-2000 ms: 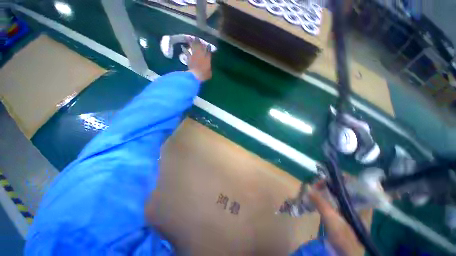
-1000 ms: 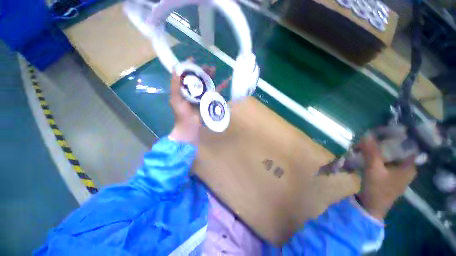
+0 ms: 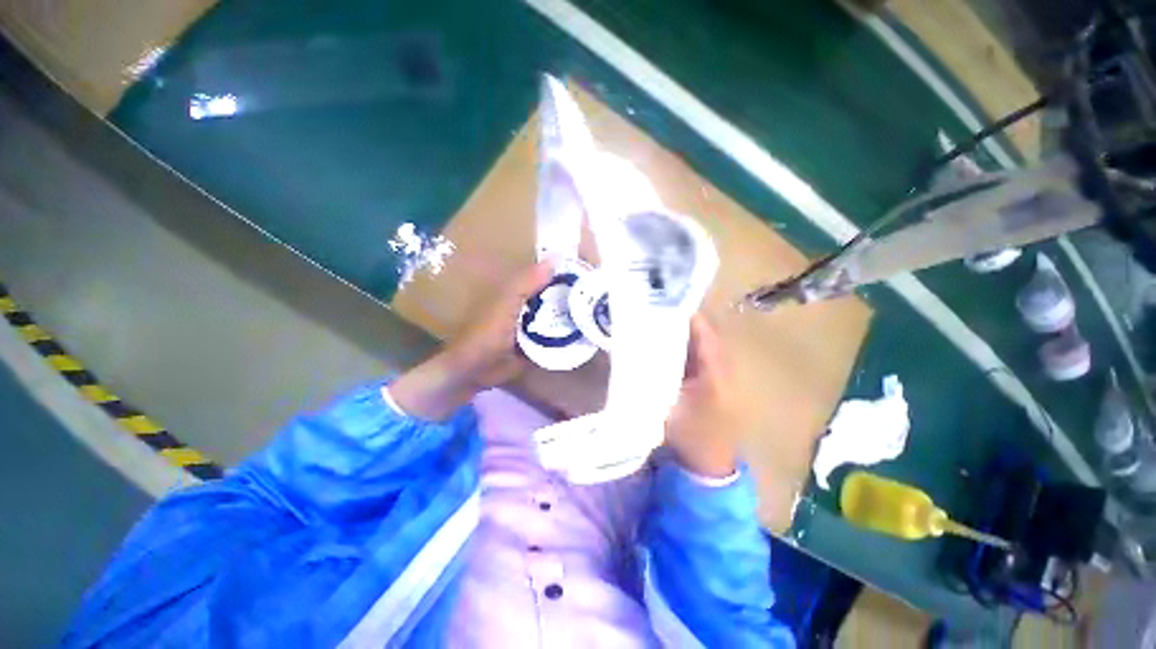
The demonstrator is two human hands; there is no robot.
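Observation:
A white cat-ear headphone (image 3: pixel 647 361) is held up over the brown cardboard mat (image 3: pixel 811 349), its arch bright and overexposed. My left hand (image 3: pixel 494 332) grips the open ear cup shell (image 3: pixel 554 332), whose dark crescent interior faces up. The white speaker disc (image 3: pixel 592 308) sits beside it, partly hidden behind the arch. My right hand (image 3: pixel 710 412) is at the right side of the headphone and holds it; its fingers are partly hidden. The suspended tool (image 3: pixel 938 235) hangs to the right, its pointed nose over the mat, with no hand on it.
A yellow squeeze bottle (image 3: pixel 891 506) lies at the lower right, below a crumpled white cloth (image 3: pixel 865 431). A black box with cables (image 3: pixel 1052 520) is beside it. More headphones (image 3: pixel 1052 317) lie along the right of the green bench (image 3: pixel 304 140). White rails cross the bench.
The headphone has come down and turned over the mat, in front of my body. My right hand has let go of the tool and moved left onto the headphone. The view has shifted.

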